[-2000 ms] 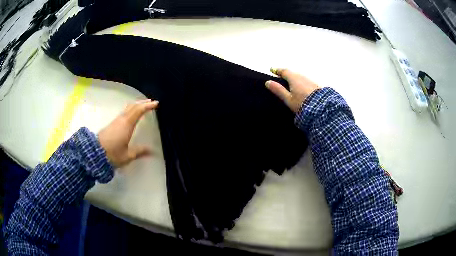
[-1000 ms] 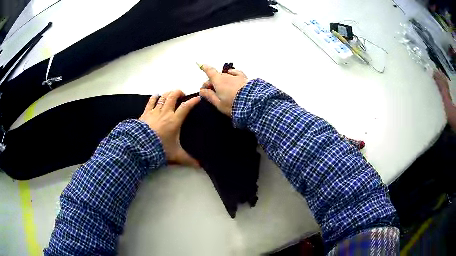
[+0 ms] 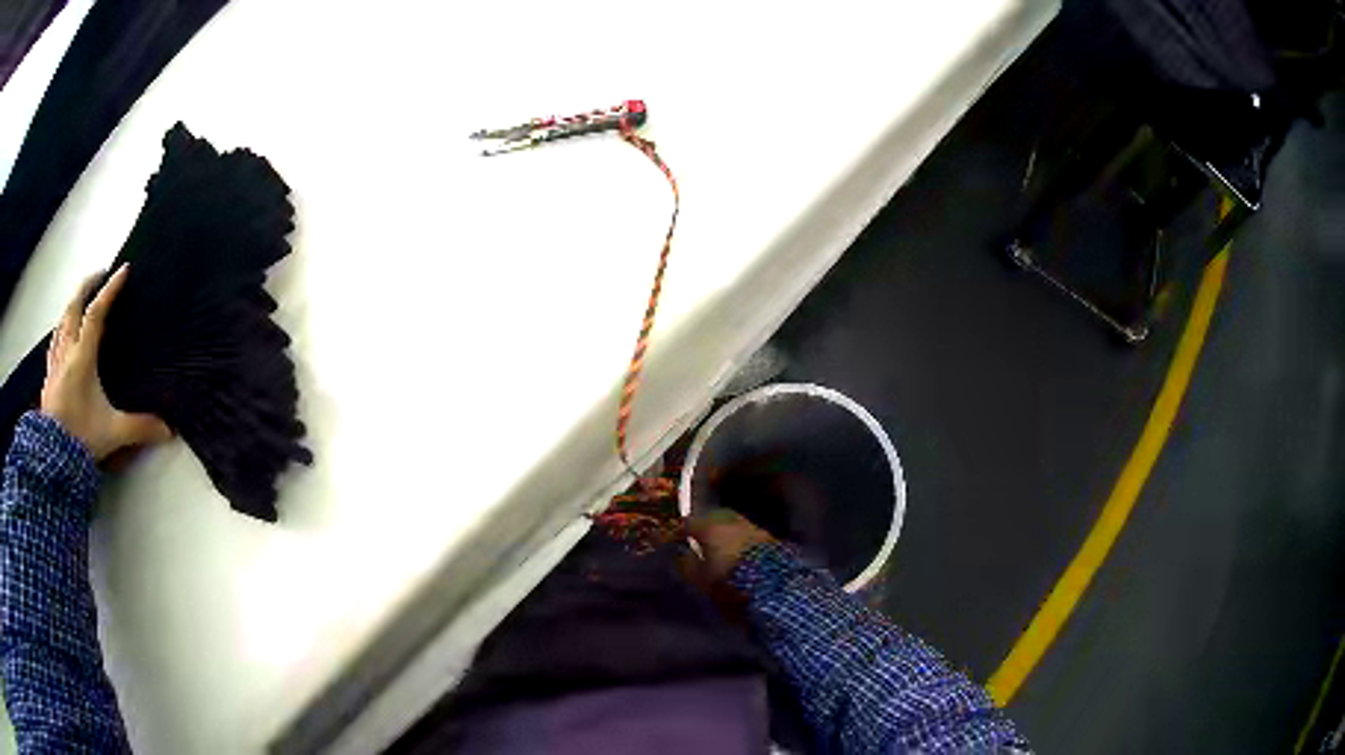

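Observation:
The black fabric straps (image 3: 221,325) lie on the white table at the left, their jagged ends fanned out to the right. My left hand (image 3: 92,376) grips the narrower side of the straps, fingers at the upper edge and thumb at the lower. My right hand (image 3: 723,543) is low, at the near-left rim of the waste bucket (image 3: 900,487). It is dark and blurred, and its fingers and anything in them are unclear. The thread snips (image 3: 568,129) lie on the table, points to the left, with a red-orange cord (image 3: 649,303) running over the table edge.
The white table's edge (image 3: 826,244) runs diagonally towards the lower left. Tangled reddish threads (image 3: 642,516) hang beside the bucket. A yellow line (image 3: 1136,479) crosses the dark floor. A metal-legged frame (image 3: 1084,295) stands at the upper right. More black fabric (image 3: 89,103) lies at the upper left.
The view has swung right and down to the table edge and bucket. My right hand has left the straps and dropped to the bucket rim. My left hand remains on the straps, whose ends are fanned out.

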